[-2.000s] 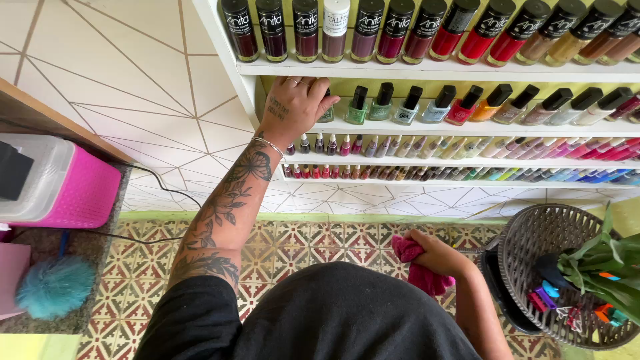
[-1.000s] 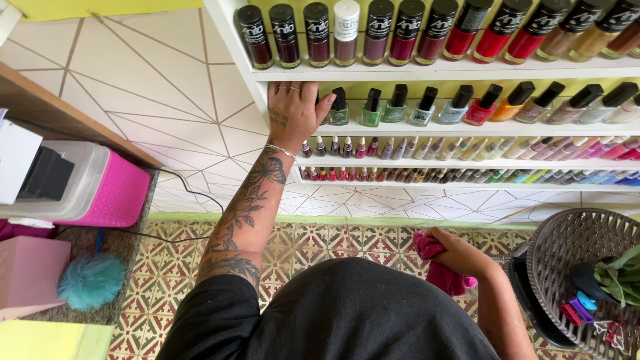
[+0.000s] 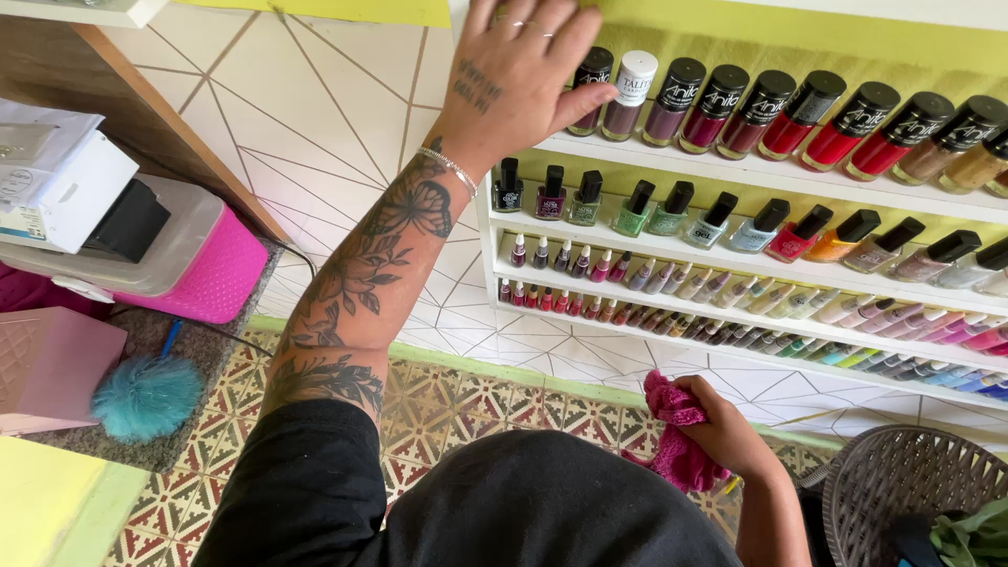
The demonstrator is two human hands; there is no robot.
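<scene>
My left hand reaches to the left end of a white wall shelf, over the row of larger nail polish bottles. Its thumb lies beside a white-capped nail polish bottle and a black-capped bottle; the fingertips run to the top edge, and whether they grip anything is hidden. My right hand is closed around a crumpled magenta cloth, low in front of the shelves. Square nail polish bottles line the shelf below, with small bottles on two narrower shelves.
At right stands a dark woven basket with green leaves. On the left, a granite counter holds a pink plastic box, a pale pink container and a turquoise fluffy duster. Patterned floor tiles lie below.
My left hand has moved up from the shelf of square bottles to the larger bottles above. Square bottles at that shelf's left end, hidden by the hand before, now show. The right hand still holds the cloth.
</scene>
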